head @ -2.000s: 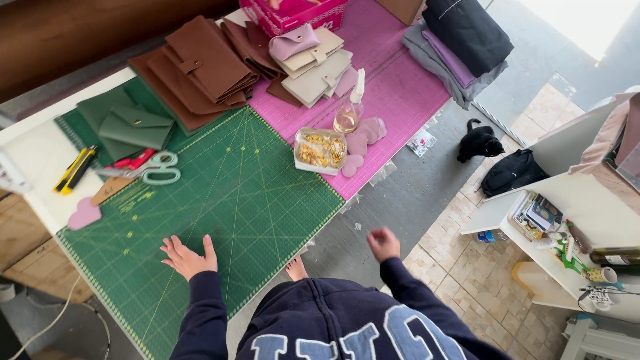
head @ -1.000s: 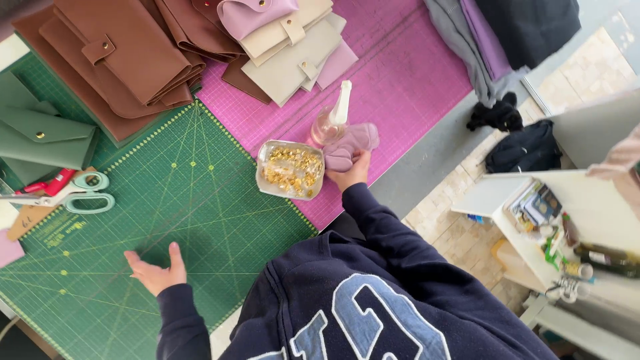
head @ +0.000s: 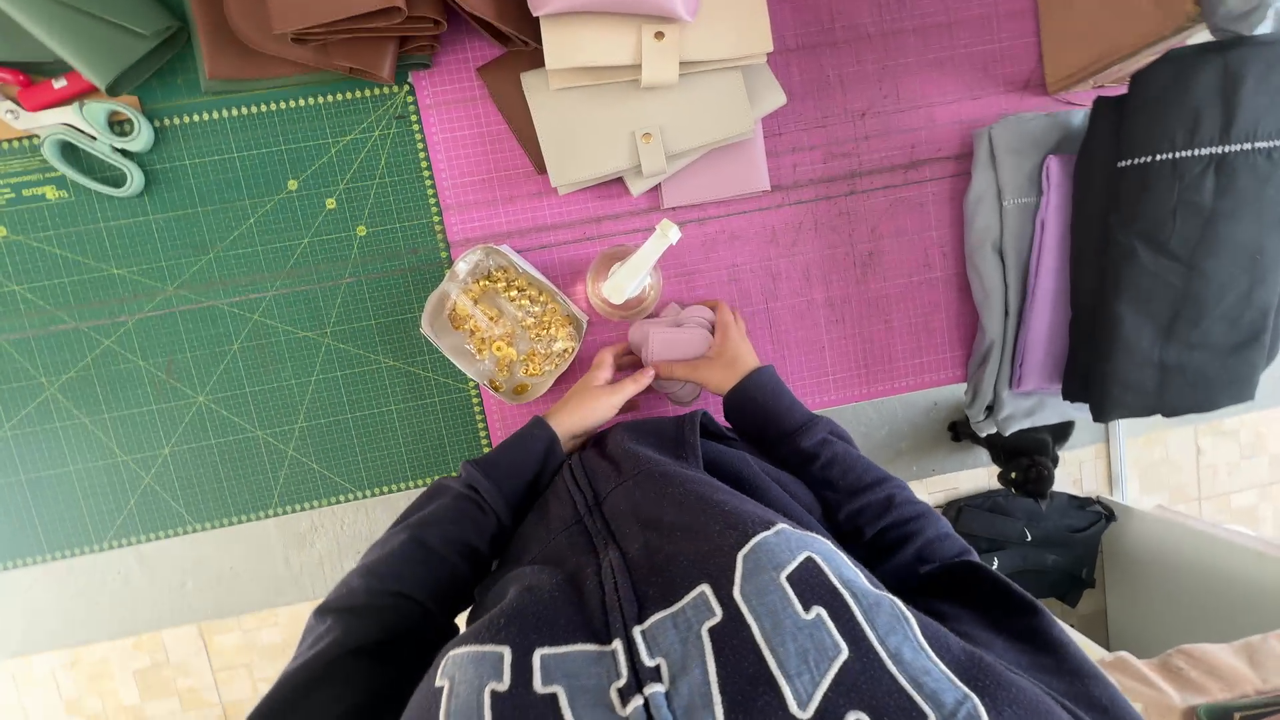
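Observation:
Several pink rounded leather pieces [head: 678,342] are bunched in my right hand [head: 732,355], near the front edge of the pink cutting mat. My left hand [head: 598,395] meets them from the left, its thumb and fingertips at their edge; whether it grips them I cannot tell. Just beyond the pieces stands a clear bottle with a white pump top [head: 643,262]. Left of the bottle, an open white box [head: 437,318] holds many gold-coloured metal snap or rivet parts [head: 512,325].
Beige leather pouches [head: 640,120] and folded brown leather [head: 330,35] lie at the back. Green-handled scissors [head: 95,150] rest on the green cutting mat [head: 220,300]. Folded dark cloth [head: 1170,240] is at the right, with a black cat [head: 1025,455] below.
My right hand has come onto the mat and taken hold of the pink pieces. My left hand has moved from over the green mat to beside them. The view has shifted.

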